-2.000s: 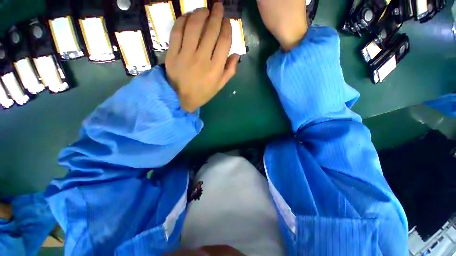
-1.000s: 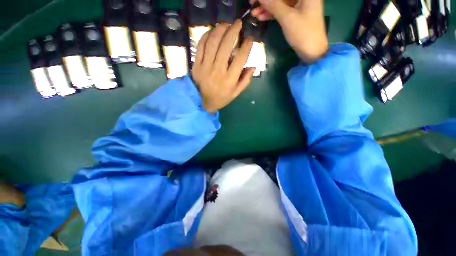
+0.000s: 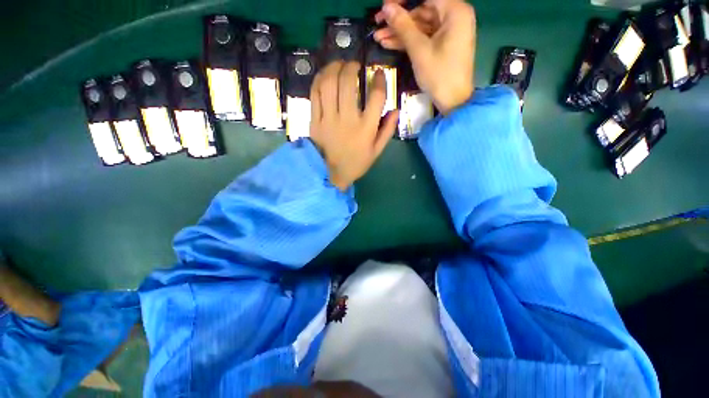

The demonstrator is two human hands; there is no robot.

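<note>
Black oblong units (image 3: 225,78), each with a silver-grey disc at the far end and a bright white rectangle at the near end, lie in a row on the green surface. My left hand (image 3: 350,116) lies palm down over units in the middle of the row, fingers nearly flat. My right hand (image 3: 435,47) is above the right part of the row, fingertips closed on a thin dark pen-like tool (image 3: 408,5). Its tip is near the top of a unit (image 3: 382,74) beside my left fingers. The contact point is too small to make out.
A loose heap of similar black units (image 3: 622,85) lies at the right. A single unit (image 3: 514,68) lies between the row and the heap. The table's near edge (image 3: 645,229) shows at the right. Another person's arm (image 3: 31,299) in a blue sleeve shows at the lower left.
The view has shifted, so the row shows lower and more to the right. My right hand has moved left relative to the row, closer to my left hand, and uncovers the single unit.
</note>
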